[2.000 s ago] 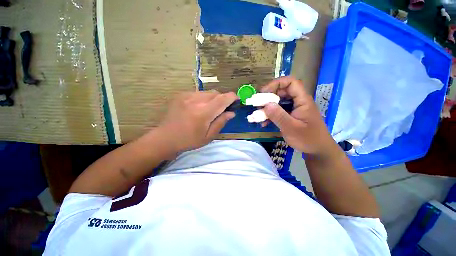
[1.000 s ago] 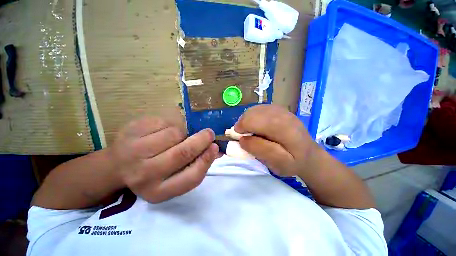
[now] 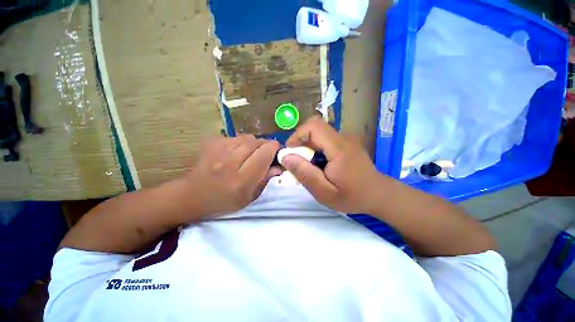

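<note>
My right hand (image 3: 337,166) holds a cream-and-black body piece (image 3: 297,153) between thumb and fingers, just below the work pad. My left hand (image 3: 233,170) is closed on a black part, mostly hidden by the fingers, and meets the body piece at its left end. Whether the two parts are joined cannot be told. The green glue cap (image 3: 287,116) lies on the brown work pad (image 3: 261,75) just above my hands.
Two white glue bottles (image 3: 317,26) lie beyond the pad. The blue parts tray (image 3: 395,94) at right holds a whitish liner sheet (image 3: 463,94) and a cream-and-black piece (image 3: 431,169). Black leg parts (image 3: 25,104) lie on the cardboard bench cover (image 3: 161,82) at far left.
My hands first moved down from beside the green cap towards my body, then slightly back up. They now meet at the parts. The view has shifted.
</note>
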